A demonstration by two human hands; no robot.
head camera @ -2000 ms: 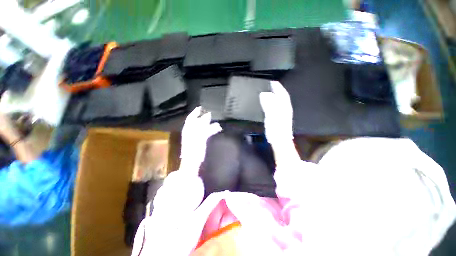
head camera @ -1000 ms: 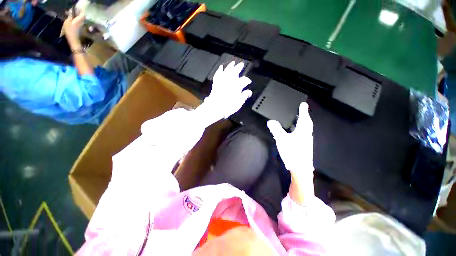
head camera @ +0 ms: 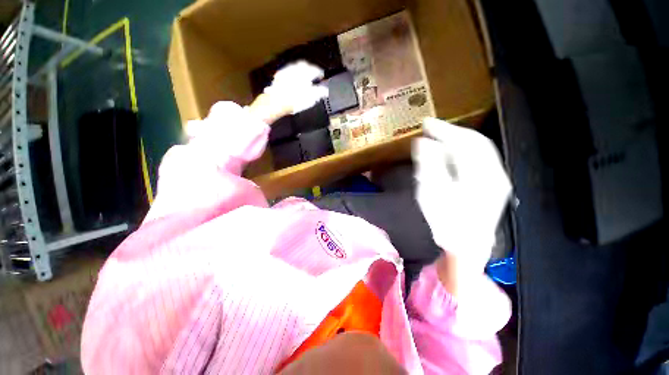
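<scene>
My left hand (head camera: 295, 86), in a white glove, is inside the brown carton (head camera: 187, 73). Its fingertips are at the left edge of a dark grey enclosure (head camera: 342, 92); glare hides whether they grip it. More black enclosures (head camera: 315, 144) lie below and beside the hand on the left side of the carton. Printed newspaper liner (head camera: 381, 62) shows on the right of the carton bottom. My right hand (head camera: 462, 192), gloved and blurred, is above my lap between carton and bench, with a small gap between its fingers and no object visible in it.
The black bench (head camera: 546, 293) runs along the right, with grey-black enclosures (head camera: 623, 172) on it. The carton's near wall stands in front of my lap. A white metal rack (head camera: 26, 161) and a dark block-shaped item (head camera: 108, 165) are at the left, beside yellow floor lines.
The view has swung left from the bench to the carton. My left hand has moved from the bench enclosures into the carton. My right hand has left the enclosure on the bench.
</scene>
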